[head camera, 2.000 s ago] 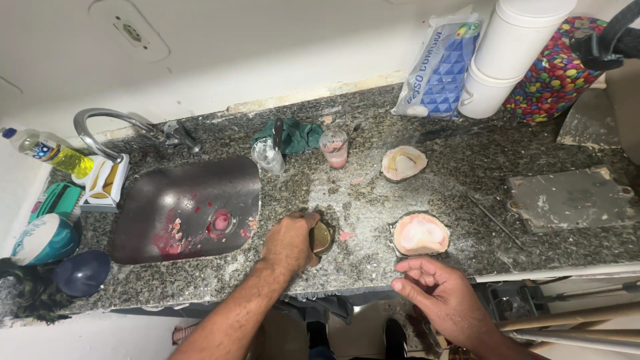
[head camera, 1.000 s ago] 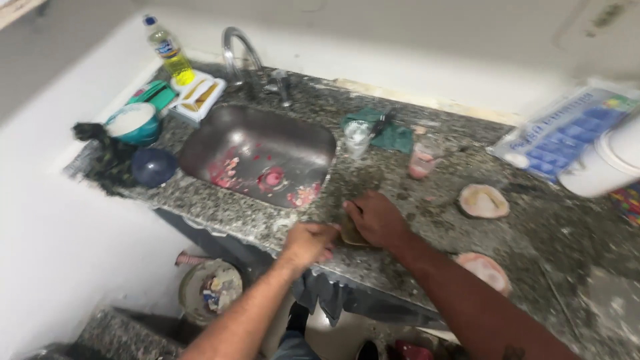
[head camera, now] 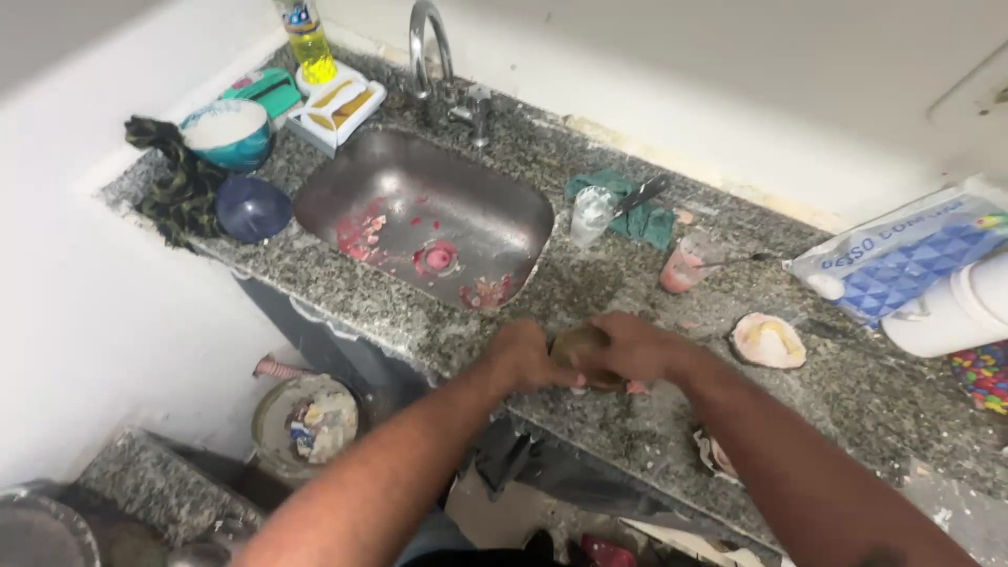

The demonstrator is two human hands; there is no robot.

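Observation:
Both hands are on a small brass-coloured round object point(head camera: 584, 350) at the counter's front edge, right of the sink. My left hand point(head camera: 524, 354) grips its left side, and my right hand point(head camera: 630, 346) holds its right side from above; the fingers hide much of it. Pink scraps point(head camera: 638, 387) lie just beside it. Farther right sits a pale plaster mould point(head camera: 768, 341) with a yellowish inner part. A second mould point(head camera: 713, 455) is mostly hidden by my right forearm. Behind the hands stand a cup with pink residue point(head camera: 687, 264) holding a thin tool, and a clear cup point(head camera: 591, 214).
A steel sink point(head camera: 488, 173) with pink debris lies to the left, a faucet point(head camera: 429, 55) behind it. Blue bowl point(head camera: 253, 209), teal bowl point(head camera: 228, 138) and detergent bottle point(head camera: 311, 47) stand farther left. A plaster bag point(head camera: 906, 244) and white tub point(head camera: 953, 307) are right; a waste bucket point(head camera: 307, 425) is below.
My left hand held the round object alone at first, with my right hand open near a mould. My right hand has since moved left onto the object. The view has swung left.

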